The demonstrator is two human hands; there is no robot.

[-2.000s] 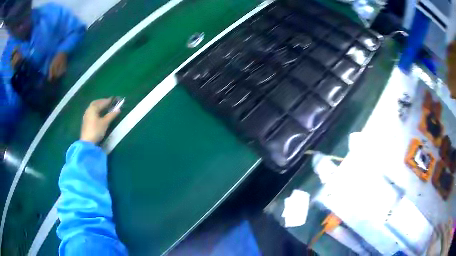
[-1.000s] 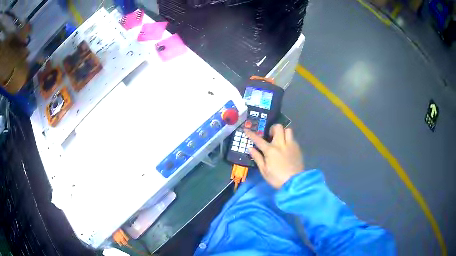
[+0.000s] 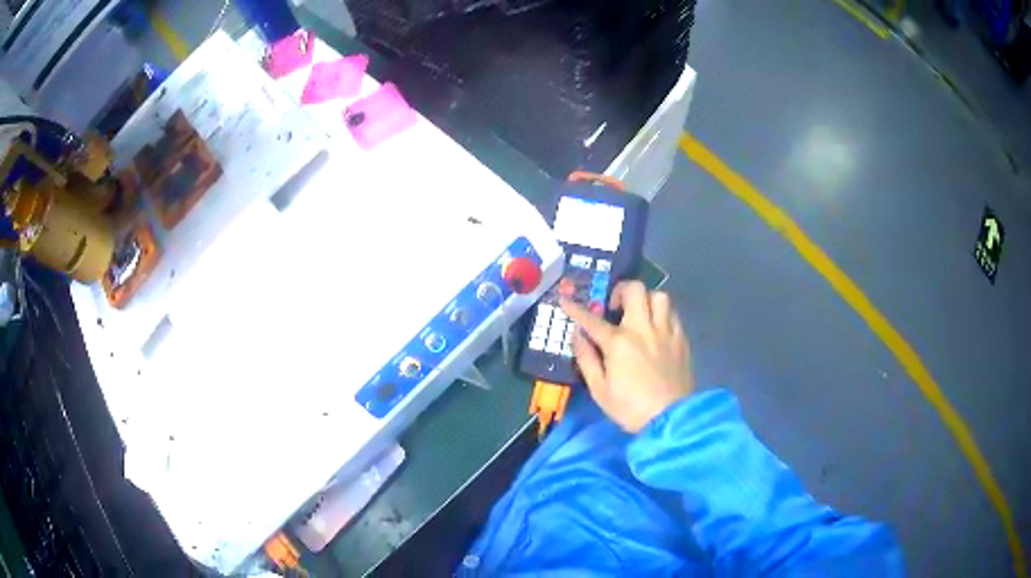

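Note:
My right hand (image 3: 639, 356) is over the black handheld device (image 3: 582, 271). Its index finger is stretched out onto the keys and it grips nothing. The device lies at the press corner; its screen is bright white, and an orange connector (image 3: 549, 401) sits at its lower end. On the white press plate, orange-brown fixtures (image 3: 179, 169) stand at the left. The nearest fixture (image 3: 117, 296) holds a silvery part, partly hidden. The brass-gold press head (image 3: 70, 231) is beside and partly over the fixtures. My left hand is not in view.
A blue button strip (image 3: 434, 343) with a red knob (image 3: 522, 274) is on the press's front edge. Pink notes (image 3: 380, 115) lie at the plate's far edge. A black tray stack (image 3: 509, 68) stands behind. A pale flat object (image 3: 345, 497) lies below the press. A yellow line (image 3: 814, 248) crosses the floor.
My left hand, seen earlier over the green belt with a small part, is out of view. The device screen went from blue to white. The brass-gold head now shows by the fixtures.

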